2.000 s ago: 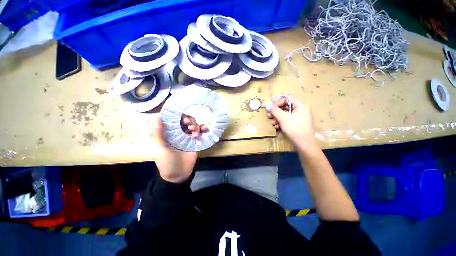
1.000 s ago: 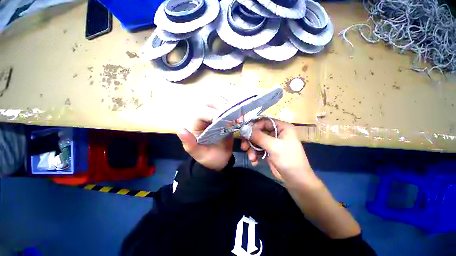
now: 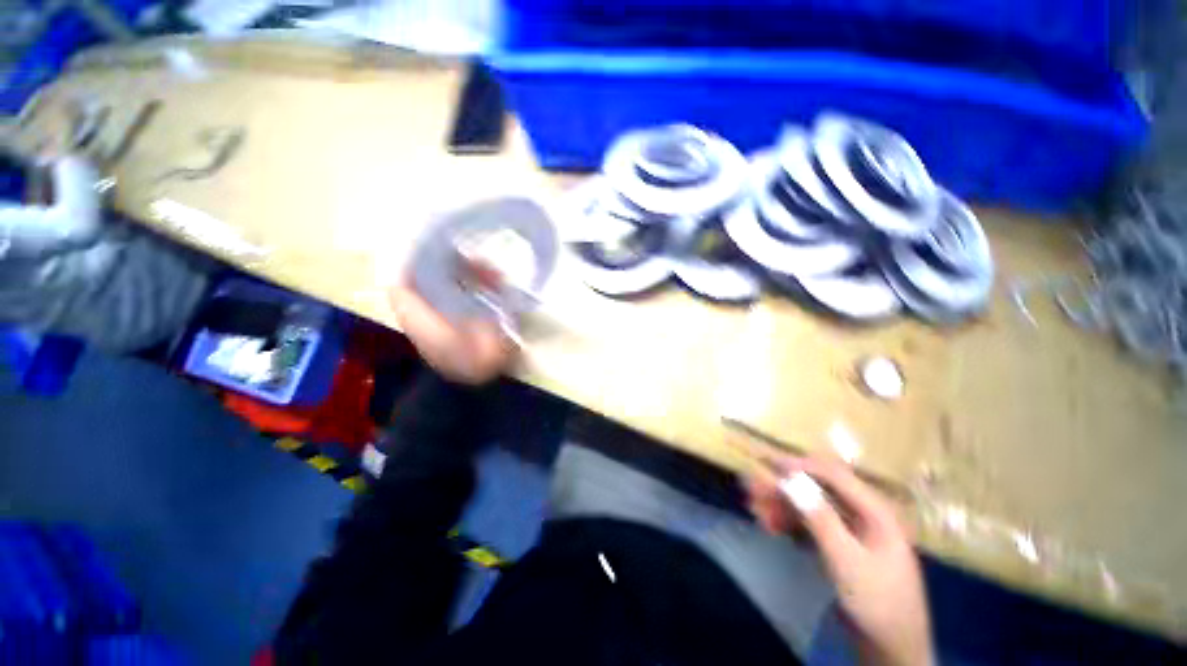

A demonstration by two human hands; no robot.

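Observation:
My left hand [image 3: 456, 332] holds a grey-white flanged ring [image 3: 531, 228] over the bench, with fingers showing through its centre hole. A thin pale strand, perhaps cord, shows by that hand. My right hand [image 3: 846, 533] is at the bench's front edge, fingers bent together, with a white wrap [image 3: 802, 492] on a fingertip; blur hides whether it holds anything. A small whitish round spot [image 3: 881, 377] lies on the bench above the right hand. Several stacked rings [image 3: 677, 172] lie behind. The view is blurred.
A large blue bin [image 3: 781, 98] stands behind the rings, with a black smartphone [image 3: 478, 107] at its left. A tangled cord pile [image 3: 1146, 280] is at the right edge. Another person's grey sleeve [image 3: 98, 289] is at left. A small tray [image 3: 254, 354] sits on a red stool below the bench.
My left hand has carried the ring away from my right hand, out to the left. No cord loop now shows at the right hand. The view has turned left.

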